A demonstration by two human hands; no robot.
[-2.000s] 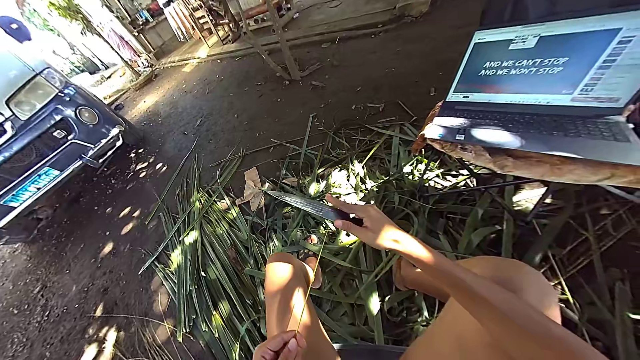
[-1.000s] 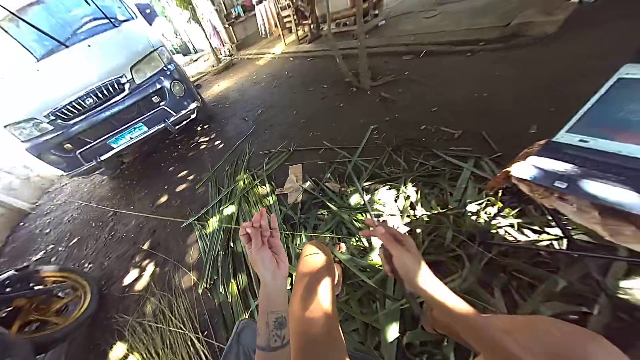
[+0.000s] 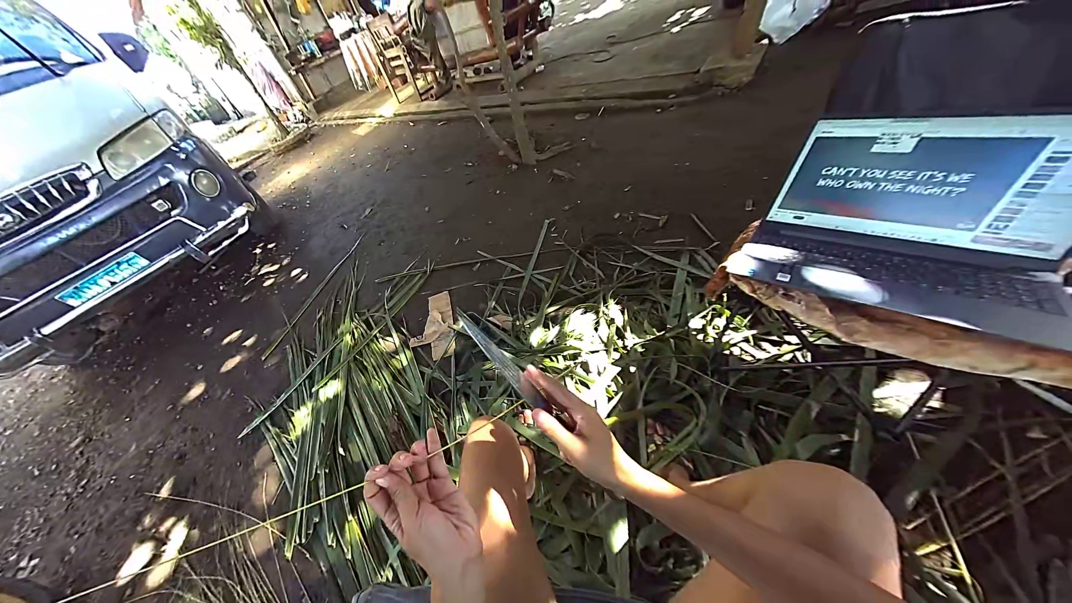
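Note:
My left hand (image 3: 423, 502), palm up, has a long thin yellowish strip (image 3: 310, 507) pinched between thumb and fingers. The strip runs from the lower left, past that hand, up to the knife at the right. My right hand (image 3: 578, 427) grips a knife (image 3: 494, 352) by its handle, its blade pointing up and left above my knee. The blade's lower part meets or lies very near the strip's end. Long green leaf strips (image 3: 343, 419) lie in a bundle left of my knees, and loose green leaves (image 3: 670, 419) cover the ground below and to the right.
An open laptop (image 3: 904, 226) rests on a brown cloth-like cover (image 3: 888, 331) at the right. A van (image 3: 92, 184) stands on bare soil at the left. A brown scrap (image 3: 435, 327) lies by the leaves. Farther off are a thin forked trunk (image 3: 511, 100) and a wooden chair (image 3: 394, 63).
Two seconds ago my left hand was low near my lap; it is now raised, palm up, with the strip. The view has swung left, then back right.

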